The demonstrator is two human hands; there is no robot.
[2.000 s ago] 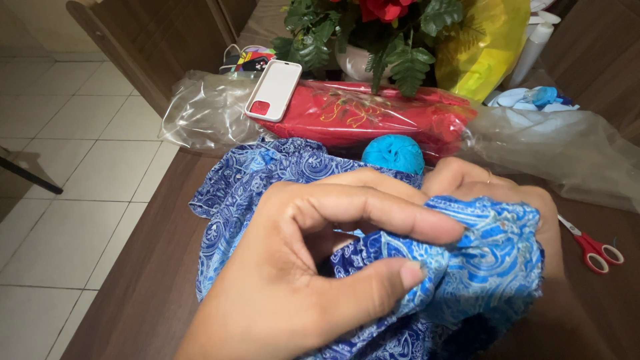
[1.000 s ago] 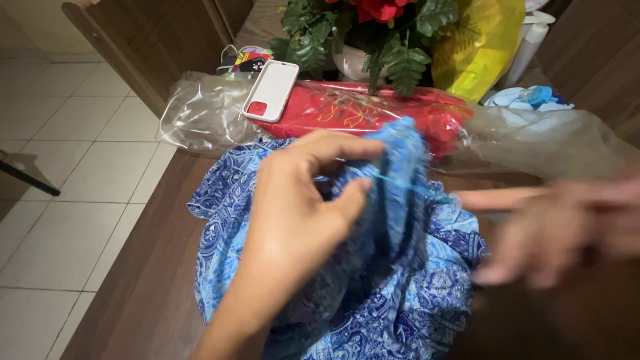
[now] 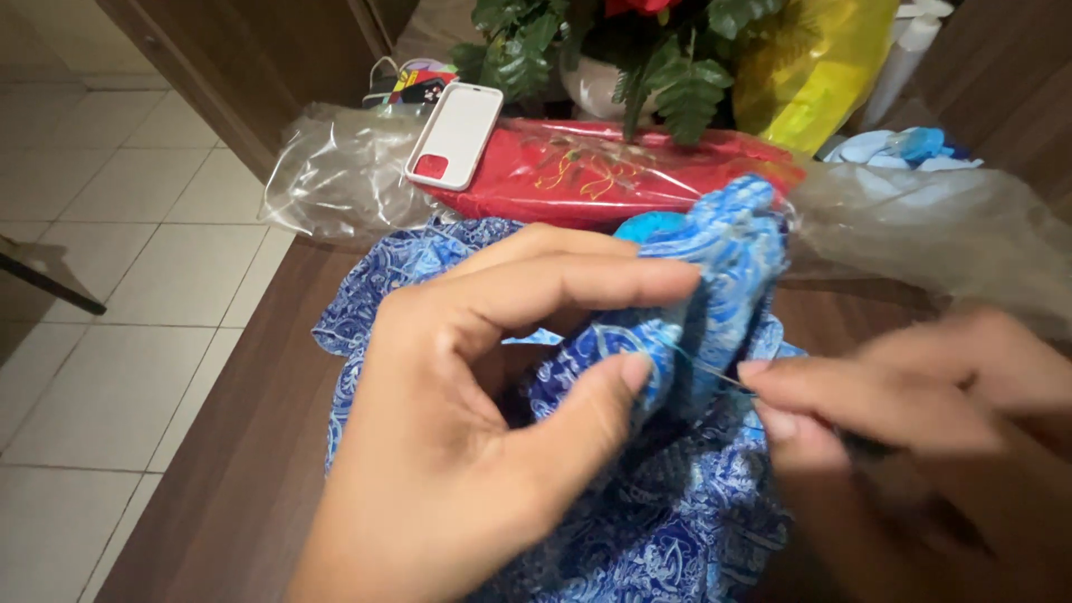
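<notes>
Blue paisley-patterned fabric lies bunched over the wooden table, one gathered fold of it raised. My left hand pinches that fold between thumb and fingers. At the right, my right hand, partly blurred, holds a thin sewing needle between thumb and forefinger, its tip pointing at the fold. A light blue thread runs near the needle at the cloth. Behind the raised fold, a turquoise ball of yarn or thread is mostly hidden.
A phone case or cased phone rests on a red cloth in clear plastic. Behind stand a potted plant and a yellow plastic bag. More clear plastic lies at right. Floor tiles show beyond the wooden table's left edge.
My right hand was behind the cloth two seconds ago, then blurred off to the right; now it is close to the fold with the needle. My left hand keeps its pinch on the fabric.
</notes>
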